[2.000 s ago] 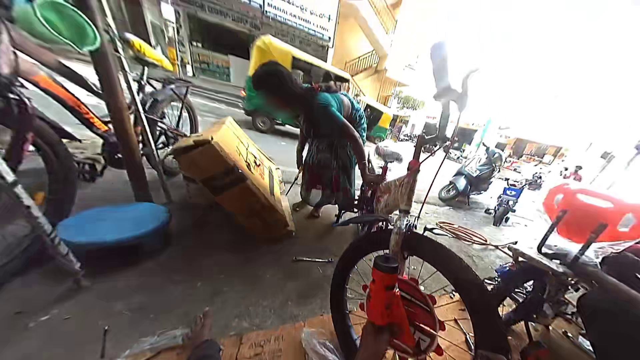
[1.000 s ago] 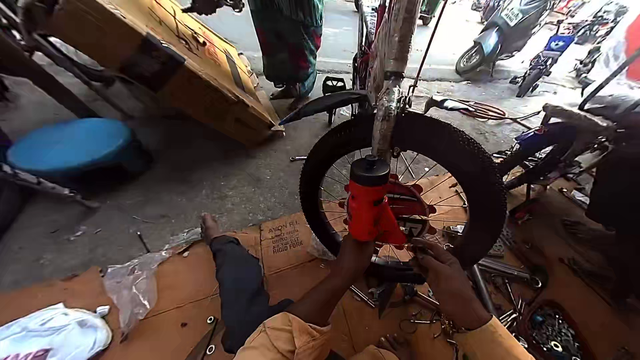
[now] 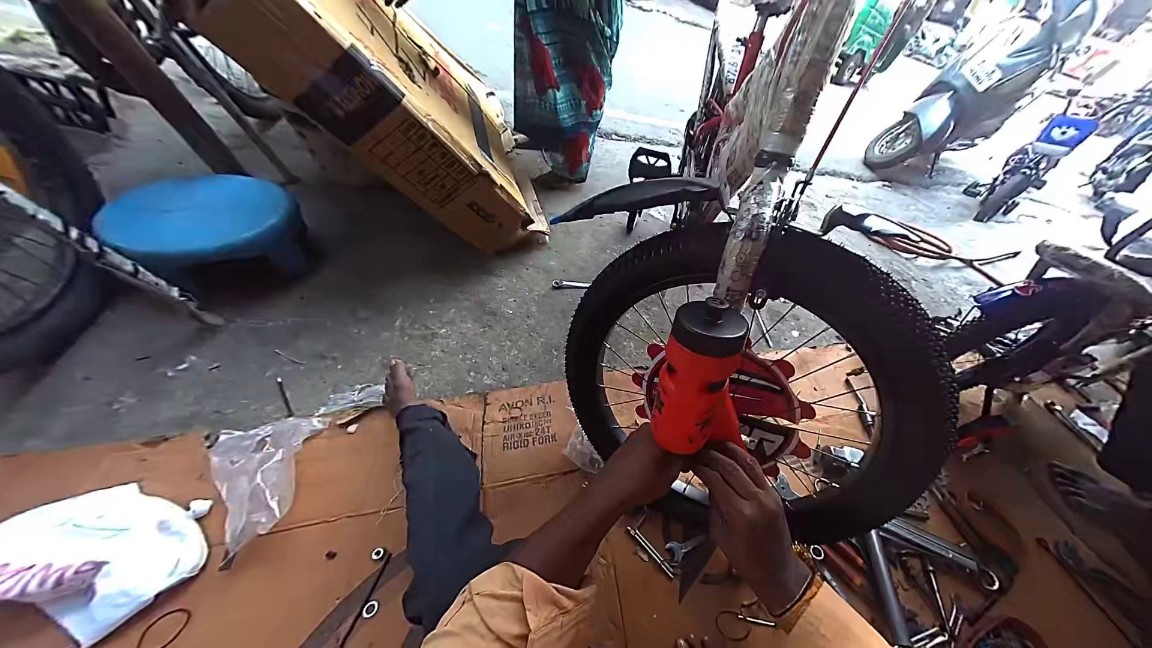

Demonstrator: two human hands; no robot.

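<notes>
My left hand (image 3: pixel 643 468) is wrapped round the lower part of a red water bottle (image 3: pixel 691 396) with a black cap, which stands upright in front of the bicycle wheel. My right hand (image 3: pixel 742 504) is at the right side of the bottle, its fingers on a red piece (image 3: pixel 725 423) beside it; whether they grip it I cannot tell. Behind both hands is the fat black tyre (image 3: pixel 864 279) of a wheel with a red hub part (image 3: pixel 778 387). A fork leg (image 3: pixel 747 234) wrapped in clear plastic rises above the bottle, and a black mudguard (image 3: pixel 643 195) juts out to the left.
Flattened cardboard (image 3: pixel 342 513) covers the ground, with spanners (image 3: pixel 652 549) and loose tools at the right. A white bag (image 3: pixel 108 549) and clear plastic (image 3: pixel 261 468) lie at left. Beyond are a blue stool (image 3: pixel 202 220), a large carton (image 3: pixel 405 135) and a standing person (image 3: pixel 569 81).
The view has tilted down since the first frame. My right hand, not seen at the bottle two seconds ago, is now beside it. The other person was bending over near the bicycle.
</notes>
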